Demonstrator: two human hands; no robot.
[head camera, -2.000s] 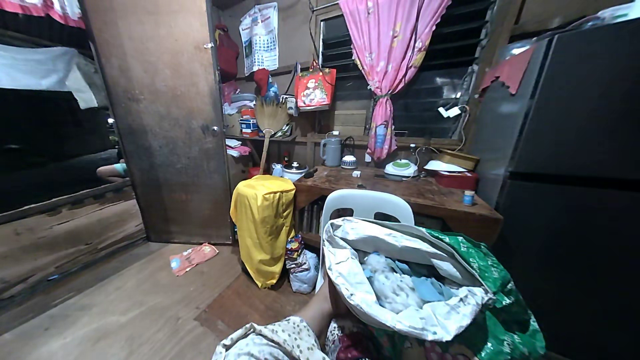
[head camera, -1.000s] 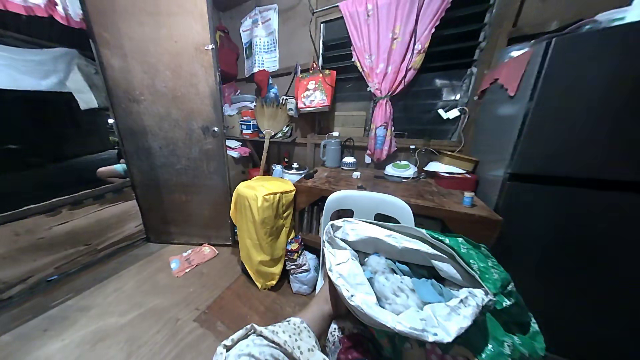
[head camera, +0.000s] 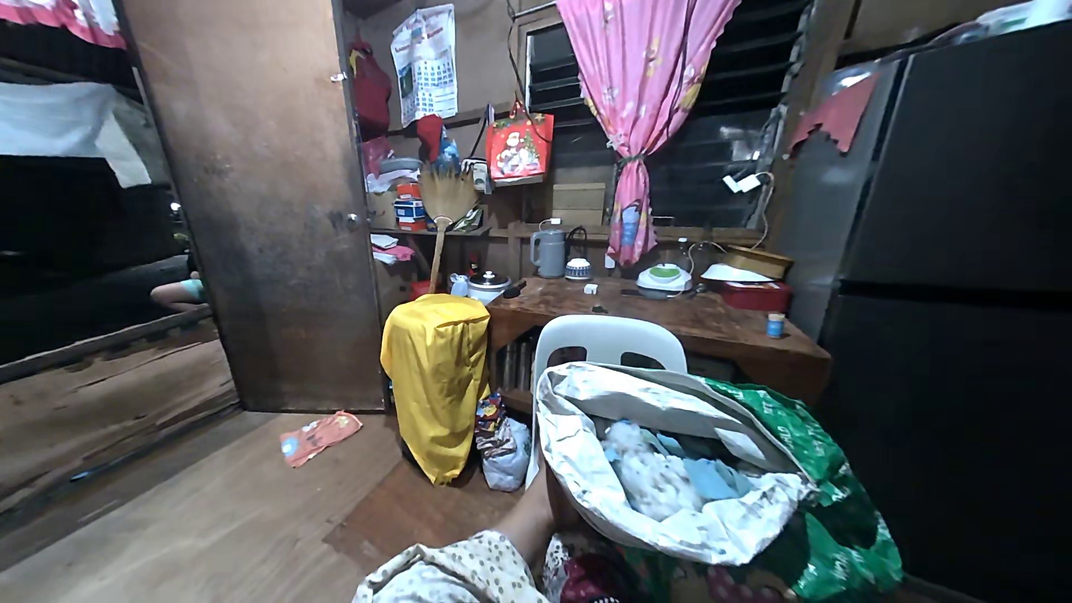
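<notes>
A large bag (head camera: 670, 536) with a white inside and a green printed outside gapes at the lower right, its rim folded outward. White speckled and light blue cloth-like items (head camera: 662, 481) lie inside. My left hand (head camera: 559, 502) is at the bag's left side, mostly hidden behind the rim; its fingers do not show, so its grip is unclear. The forearm comes out of a cream sleeve with dots (head camera: 469, 574). My right hand is not in view. Just behind the bag stands a white plastic chair (head camera: 611, 335).
A wooden desk (head camera: 553, 301) holds a grey kettle (head camera: 549, 254) and a small blue jar (head camera: 775, 325). Yellow cloth (head camera: 435, 377) covers a tall object beside a plastic bag (head camera: 505, 456). An orange packet (head camera: 321, 437) lies on the floor. A dark refrigerator (head camera: 955, 335) stands right. A person's limb (head camera: 176, 293) shows beyond the door (head camera: 268, 209).
</notes>
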